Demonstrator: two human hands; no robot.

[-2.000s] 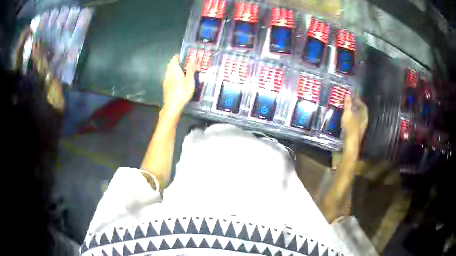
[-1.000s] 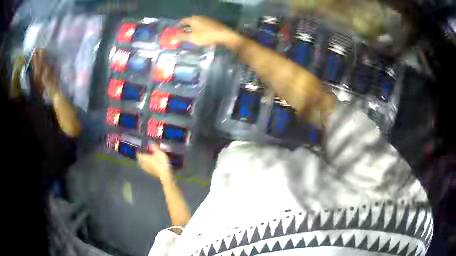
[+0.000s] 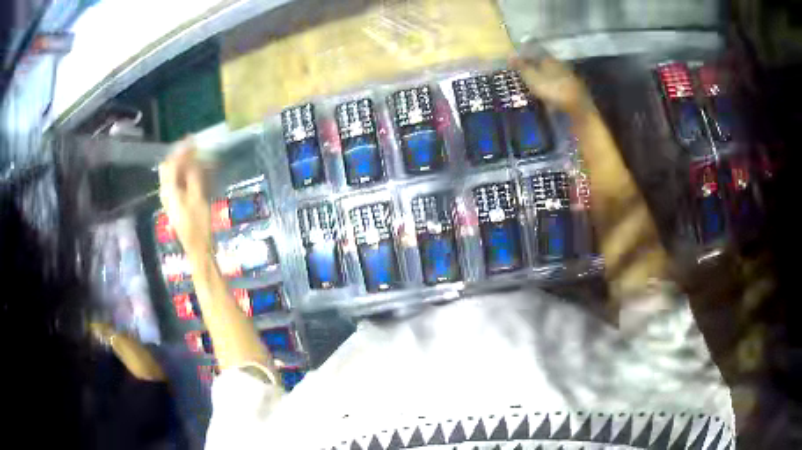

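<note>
A clear tray (image 3: 343, 195) lies in front of me with two rows of packs, black-and-white on top and blue below (image 3: 422, 148). My left hand (image 3: 183, 180) is blurred and stands over the red-topped packs (image 3: 262, 301) of a second tray at the left, left of the black-topped tray. Whether its fingers hold anything cannot be told. My right hand (image 3: 550, 83) is blurred at the far right corner of the black-topped tray, over or beside the last pack of the far row. Its grip cannot be made out.
A tan board (image 3: 369, 53) lies beyond the tray. More red-topped packs (image 3: 677, 81) are at the right. A pale metal rail (image 3: 616, 42) runs along the far side. Another person's arm (image 3: 132, 353) is at the left, near a blurred pale stack (image 3: 121, 272).
The view has turned. The black-topped tray is now centred before me, and the red-topped tray lies farther left. My hands have left the red-topped tray's ends; my right hand is now at the black-topped tray.
</note>
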